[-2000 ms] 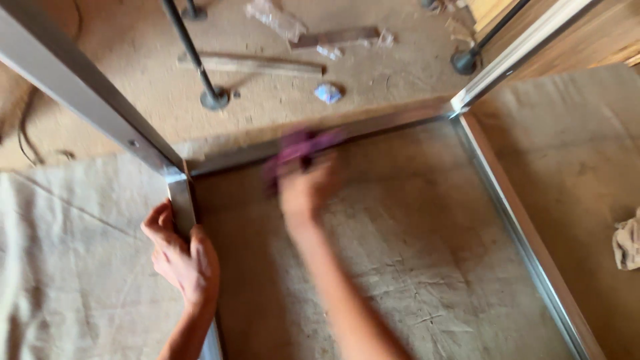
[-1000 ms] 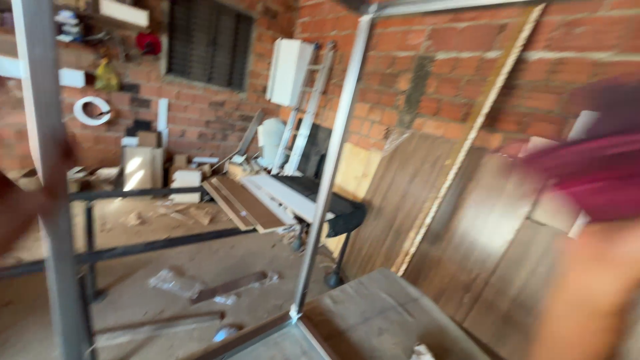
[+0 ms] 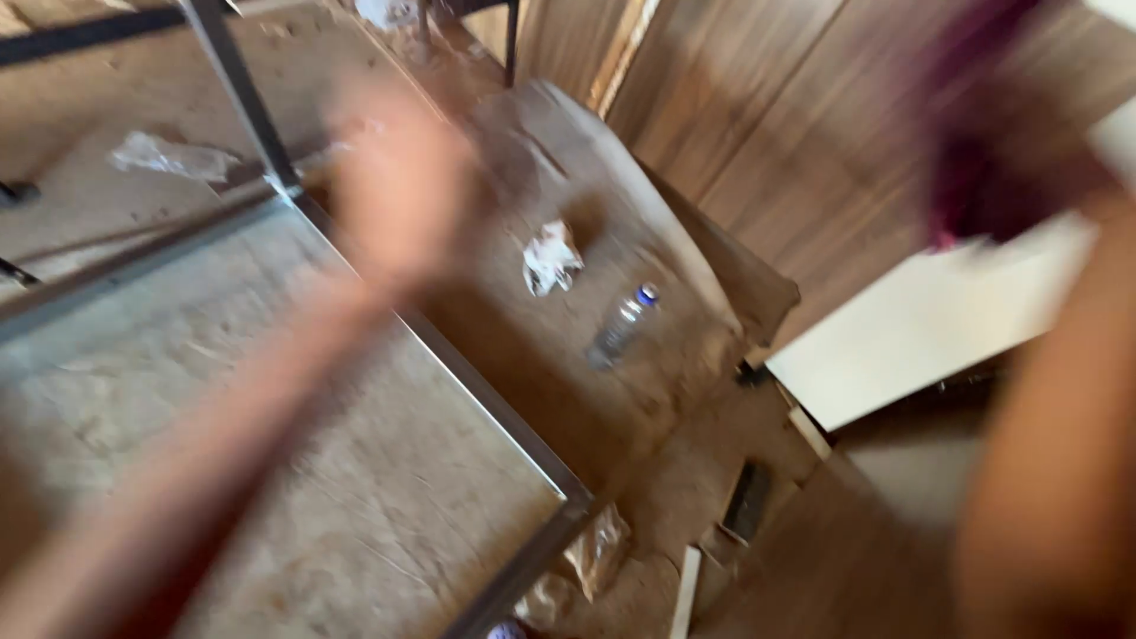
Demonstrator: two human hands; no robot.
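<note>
My left hand [image 3: 399, 177], badly blurred, is over the right side of a metal frame [image 3: 479, 399], near its upright post [image 3: 238, 89]; whether its fingers are apart or closed cannot be told. At the upper right, my right hand [image 3: 1096, 191] is blurred and partly hidden, with a dark magenta cloth [image 3: 985, 160] in it, away from the frame. The frame is made of square metal tubes with welded corners and lies above a dusty sheet.
A crumpled white piece [image 3: 552, 257] and a clear plastic bottle [image 3: 625, 324] lie on the ground sheet right of the frame. Brown wood-look panels [image 3: 737, 115] stand behind. A white board [image 3: 923, 319], clear plastic bags [image 3: 599, 550] and scraps are at the right and below.
The view has swung down and to the right. Two seconds ago my left hand was on the frame's left tube and the cloth was at its far bar; now the cloth is off the frame.
</note>
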